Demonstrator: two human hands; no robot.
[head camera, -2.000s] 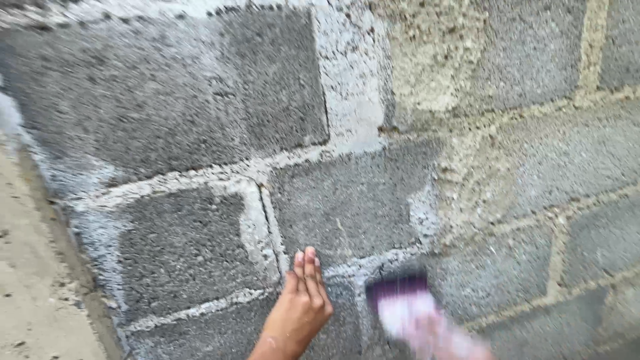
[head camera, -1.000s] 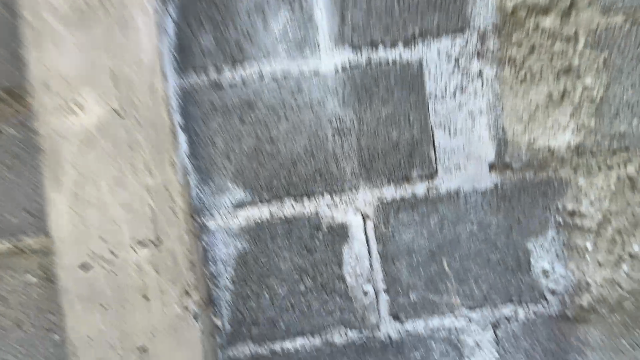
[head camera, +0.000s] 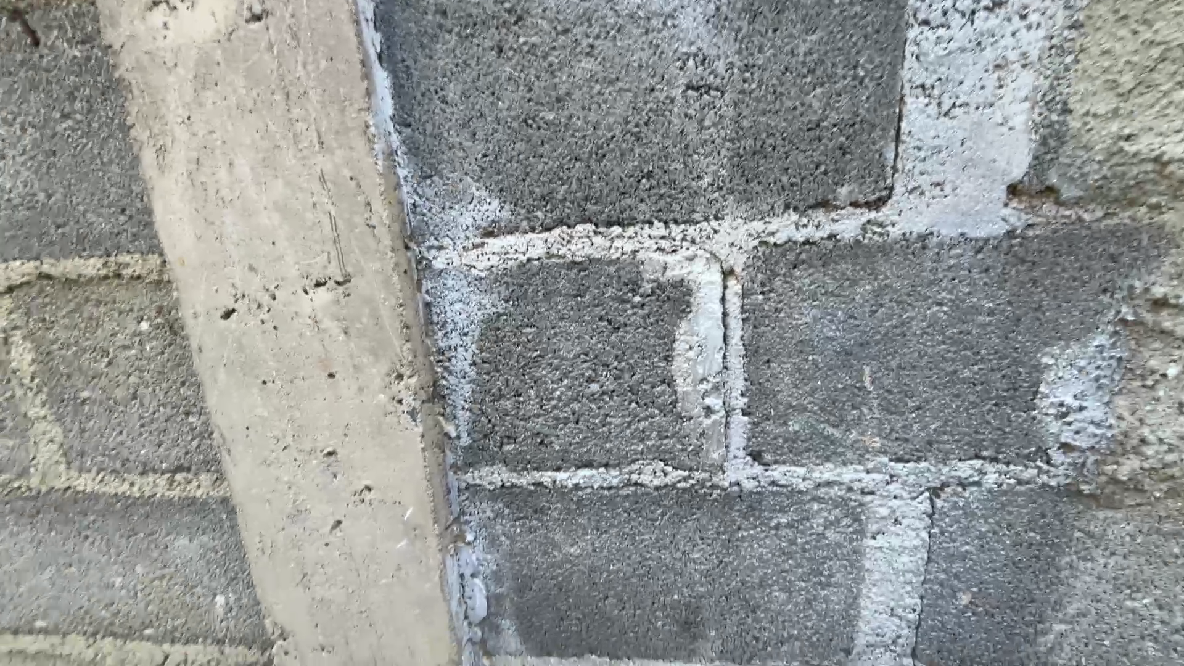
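Neither of my hands shows in the head view now. A wall of rough grey concrete blocks (head camera: 573, 370) fills the frame. Its mortar joints (head camera: 592, 242) right of the pillar look whitish, and a pale coating spreads over some block edges. A wide whitish joint (head camera: 967, 120) stands upright at the upper right. Near the middle, a narrow dark crack runs down an upright joint (head camera: 721, 361). What my hands hold or touch is hidden from view.
A smooth beige concrete pillar (head camera: 296, 351) with small pits stands left of the whitened blocks. Beyond it are more grey blocks (head camera: 120, 370) with sandy-coloured joints. Rough beige mortar (head camera: 1156, 398) covers part of the wall at the right edge.
Two seconds ago one hand lay against the blocks and another held a blurred dark-edged brush-like tool; both have left the view. The view has shifted left, showing more of the pillar.
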